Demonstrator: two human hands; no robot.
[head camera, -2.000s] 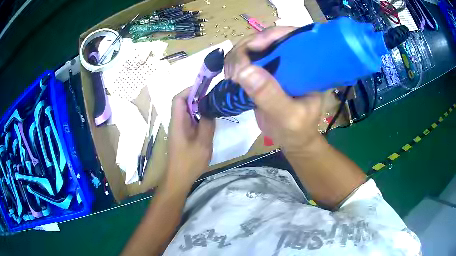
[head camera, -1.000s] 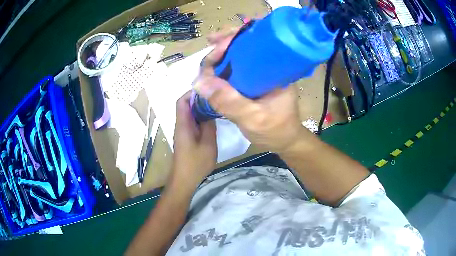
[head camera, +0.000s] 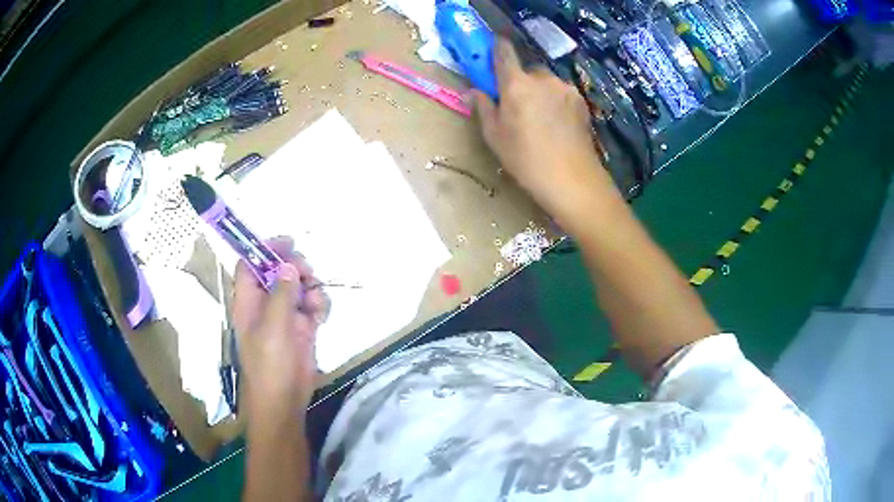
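Observation:
My left hand (head camera: 279, 294) holds an open pen shell (head camera: 238, 233), a pink half casing with metal insides and a black tip pointing up and left, above white paper sheets (head camera: 368, 221). A thin wire shows beside my fingers. My right hand (head camera: 537, 123) is closed around the blue electric screwdriver (head camera: 467, 44) at the far side of the cardboard tray (head camera: 392, 127). The screwdriver's bit is not visible.
A pink utility knife (head camera: 417, 82) lies left of my right hand. Circuit boards (head camera: 186, 120) and a white tape roll (head camera: 106, 183) are at the tray's left. A blue bin of casings (head camera: 74, 392) stands left. A parts box (head camera: 701, 49) is far right.
My right hand has moved the blue screwdriver away from the pen shell to the tray's far right. My left hand has moved left with the shell, which now shows clearly. The view has shifted.

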